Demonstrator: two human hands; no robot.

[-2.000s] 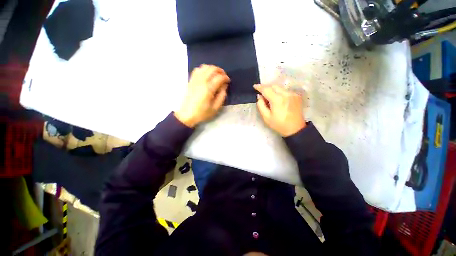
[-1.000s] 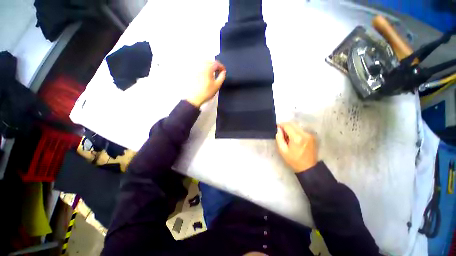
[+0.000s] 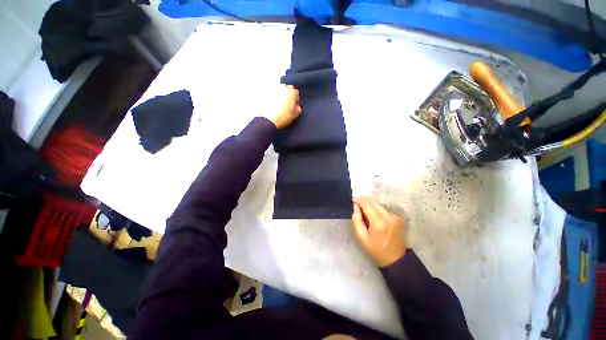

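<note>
A long black cut panel point(image 3: 312, 119) lies lengthwise on the white cloth-covered table point(image 3: 232, 53), with cross folds along it and a straight near end. My left hand point(image 3: 288, 107) is at the panel's left edge, partway up, by a fold; its fingertips seem to pinch the edge. My right hand point(image 3: 380, 229) is at the near right corner, with thumb and finger at the corner. Whether it grips the fabric cannot be told. A small black cut piece point(image 3: 163, 119) lies loose to the left.
A steam iron point(image 3: 468, 126) with a wooden handle rests on a metal plate at the right. A blue tray point(image 3: 579, 265) with dark scissors is at the right end. Red crates point(image 3: 56, 229) stand on the left. A blue frame point(image 3: 412, 18) runs behind the table.
The view has shifted towards the table's far side. Both hands moved off the near end; my left hand went farther up the left edge. The panel now lies stretched out farther, with its folds spread.
</note>
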